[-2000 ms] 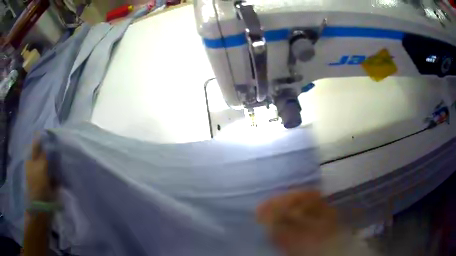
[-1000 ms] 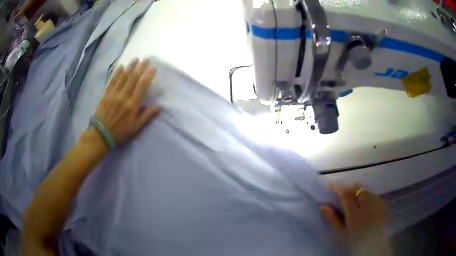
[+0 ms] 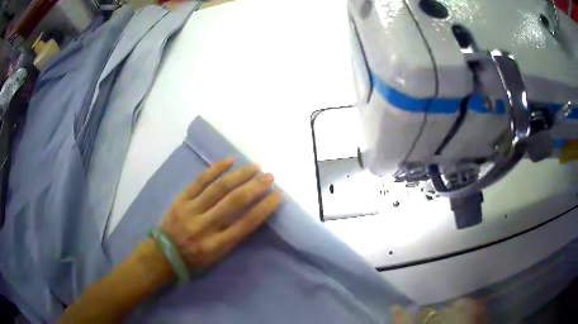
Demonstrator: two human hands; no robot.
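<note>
A blue-grey garment panel (image 3: pixel 253 285) lies on the table with a folded band (image 3: pixel 304 231) along its upper right edge. The band runs diagonally from a corner at the left down to the lower right. My left hand (image 3: pixel 218 215), with a green bangle at the wrist, lies flat on the panel and band, fingers together and pointing up right. My right hand (image 3: pixel 443 313) is at the bottom edge, blurred and cut off, at the band's lower end; its grip is hard to make out. The sewing machine's needle area (image 3: pixel 405 186) is lit, with no cloth under it.
The white sewing machine head (image 3: pixel 405 76) fills the upper right, with a curved metal bar in front. Layered blue-grey cut panels (image 3: pixel 57 152) lie on the left of the white table (image 3: pixel 253 69). Small items and a yellowish object (image 3: pixel 45 52) are at the upper left.
My left hand has moved right and down along the band, uncovering its corner. The panel's edge has shifted down and away from the needle area. My right hand is lower. The camera view has shifted.
</note>
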